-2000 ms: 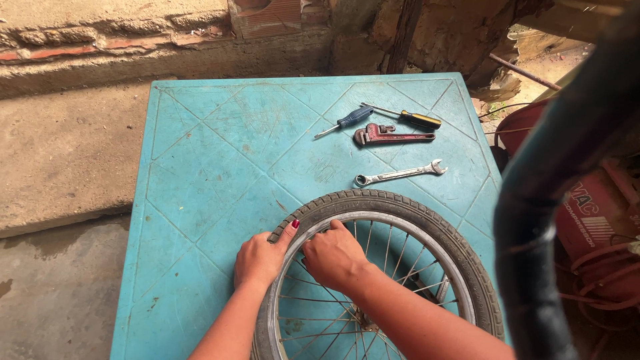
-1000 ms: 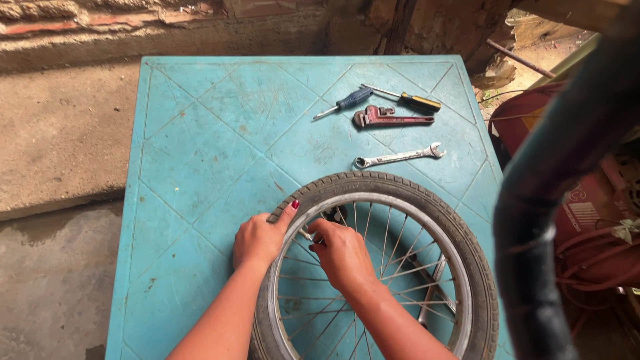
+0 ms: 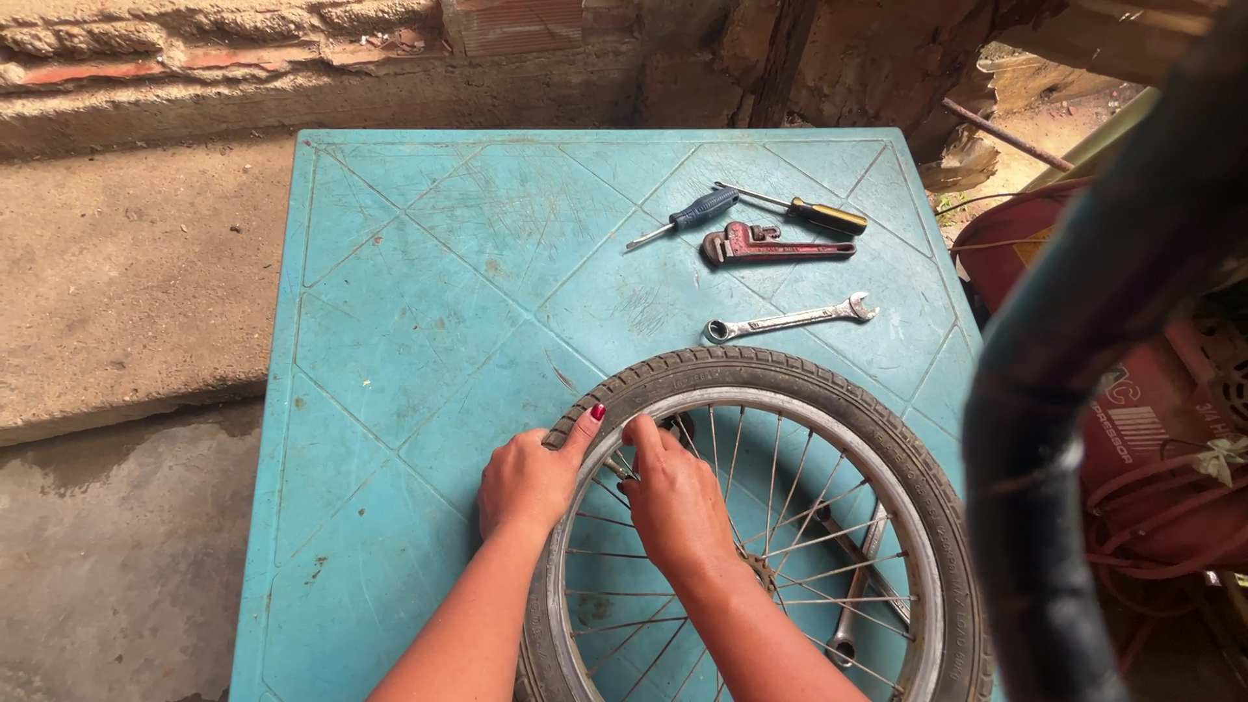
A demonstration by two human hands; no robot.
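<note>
A spoked bicycle wheel with a black rubber tire (image 3: 770,369) and a metal rim lies on the turquoise table (image 3: 419,322). My left hand (image 3: 531,478) grips the tire's left side, thumb on top. Inside the rim, at the upper left, my right hand (image 3: 673,487) has its fingers curled at the valve area; a small metal part shows beside them, partly hidden. Beyond the tire lie a combination wrench (image 3: 795,320), a red pipe wrench (image 3: 780,246), a blue-handled screwdriver (image 3: 697,213) and a yellow-and-black screwdriver (image 3: 824,216). More wrenches (image 3: 856,595) show beneath the spokes.
A dark curved tube (image 3: 1024,439), blurred and close, crosses the right side of the view. Behind it stands a red compressor (image 3: 1150,409) with coiled hoses. A concrete ledge (image 3: 136,283) and a rough brick wall (image 3: 341,58) lie left and beyond the table.
My left hand keeps its hold on the tire. The fingers of my right hand have shifted slightly at the rim's upper left. The tools beyond the wheel have stayed in place.
</note>
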